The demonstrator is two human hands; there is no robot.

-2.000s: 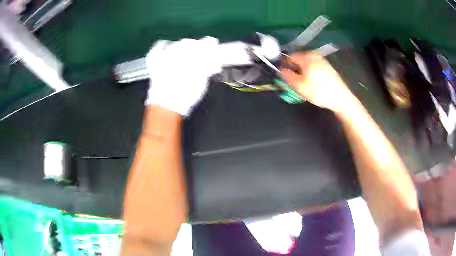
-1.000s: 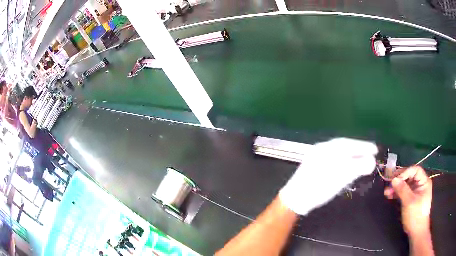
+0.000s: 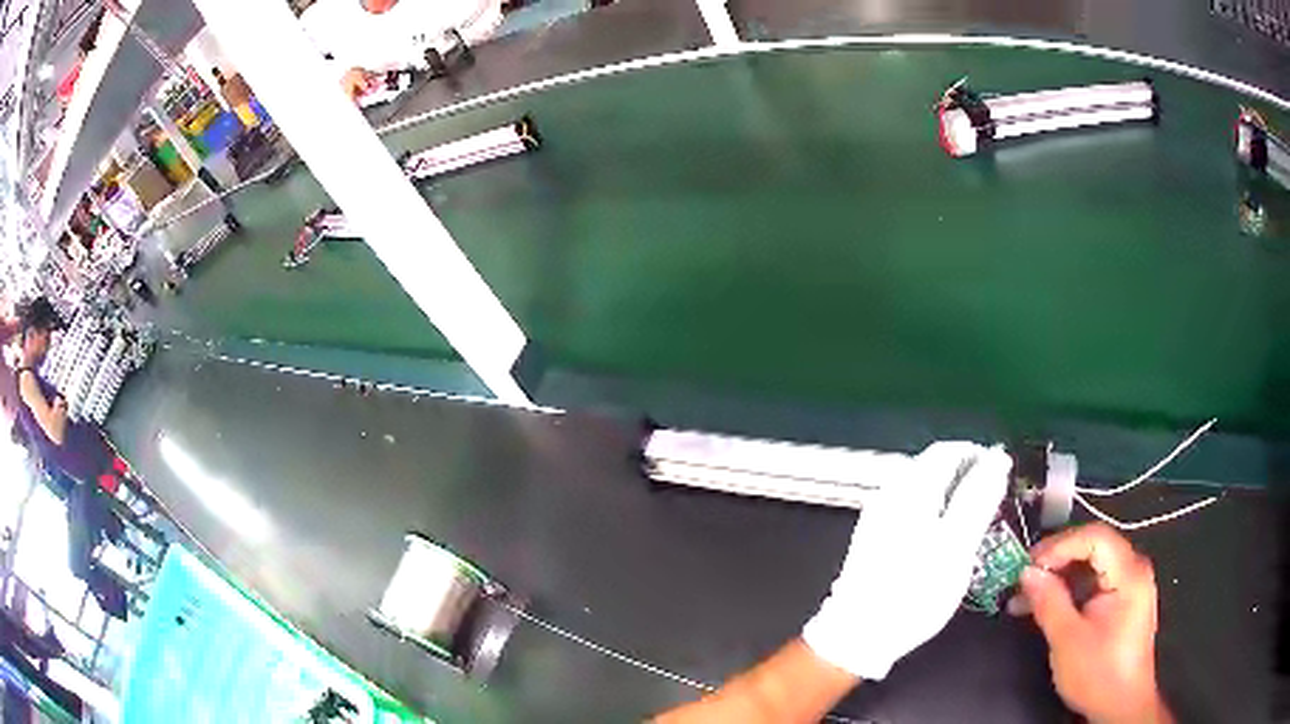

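A long silver-white metal unit (image 3: 771,471) lies on the dark mat along the belt's edge. My left hand (image 3: 917,555), in a white glove, lies over its right part near the end cap. A small green circuit board (image 3: 996,569) shows just right of the glove. My bare right hand (image 3: 1096,605) pinches the board's right edge between thumb and finger. White lead wires (image 3: 1153,498) stick out to the right from the grey round end cap (image 3: 1058,489). The glove hides what my left fingers touch, apart from the unit and board edge.
A solder spool (image 3: 430,600) stands at the lower left, its thin wire running right across the mat. Other metal units (image 3: 1068,111) lie on the green belt (image 3: 736,269). A white post (image 3: 382,212) slants across the left. A green crate (image 3: 212,651) is at lower left; a person (image 3: 50,410) is far left.
The view has shifted slightly, so the scene sits further left. The green board now shows between my hands, and my right hand has moved from the wires to the board's edge.
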